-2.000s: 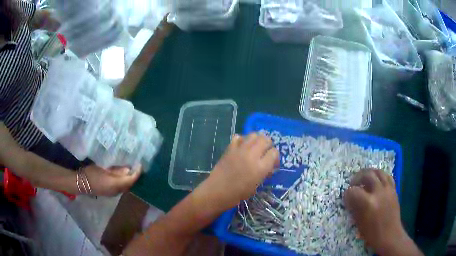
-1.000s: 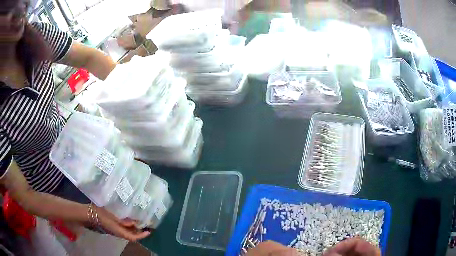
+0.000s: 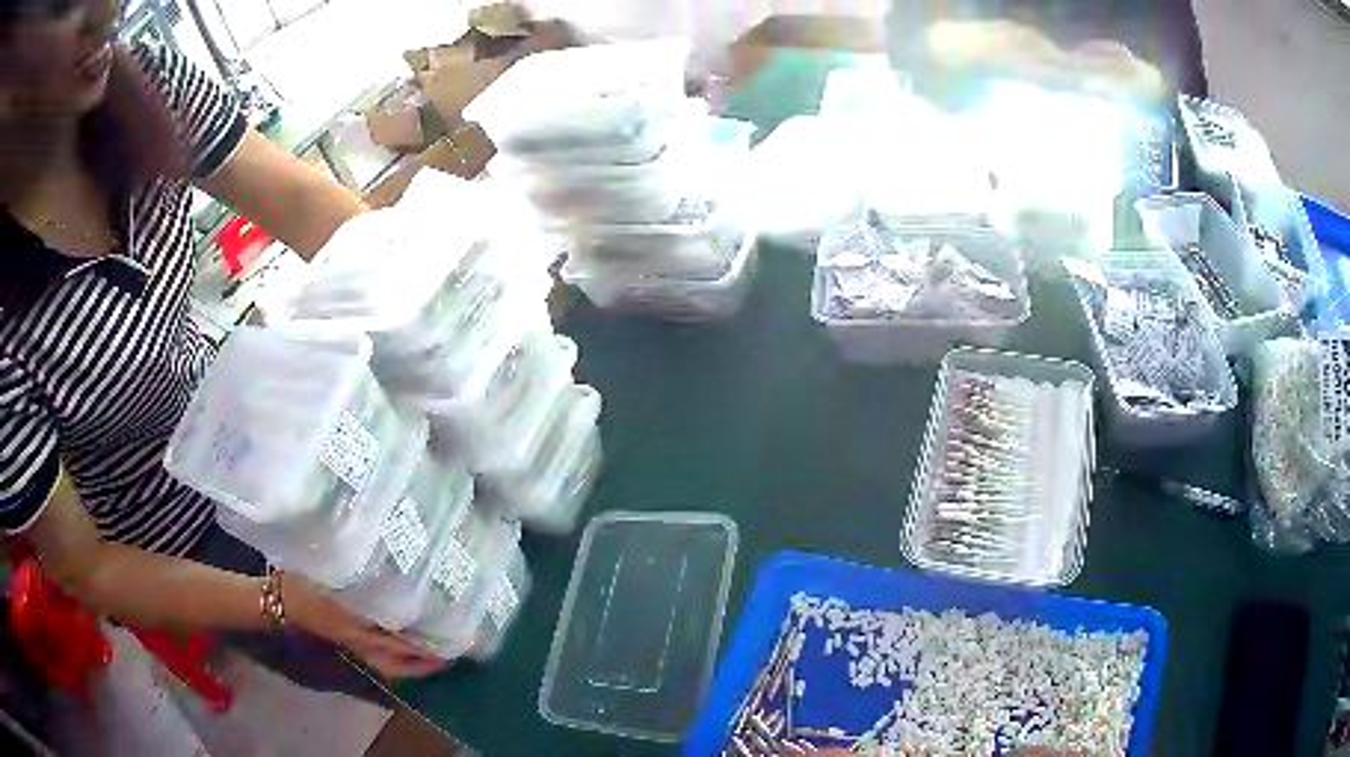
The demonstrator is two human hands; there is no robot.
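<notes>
The blue tray point(image 3: 948, 589) lies at the bottom, cut off by the frame's edge. Many small white caps point(image 3: 1022, 673) fill its middle and right. Slim metal rods point(image 3: 767, 695) lie along its left side. Beyond the tray, an open clear box point(image 3: 1084, 473) holds rods in a neat row on its left part. A flat clear lid point(image 3: 644, 621) lies left of the tray. Only slivers of skin show at the bottom edge, my left hand point(image 3: 851, 751) and my right hand point(image 3: 1036, 751); their fingers and anything in them are cut off.
A person in a striped shirt point(image 3: 111, 385) at the left steadies stacked frosted boxes point(image 3: 296, 429). More stacks point(image 3: 592, 178) stand behind. Open boxes of small parts point(image 3: 918, 289) stand at the far side. A pen point(image 3: 1199, 496), a plastic bag point(image 3: 1288, 429) and a black object point(image 3: 1263, 680) lie right.
The view has tilted up, so the tray sits lower and my hands have dropped almost out of the picture. The person's leaning box stack now stands against the other stacks.
</notes>
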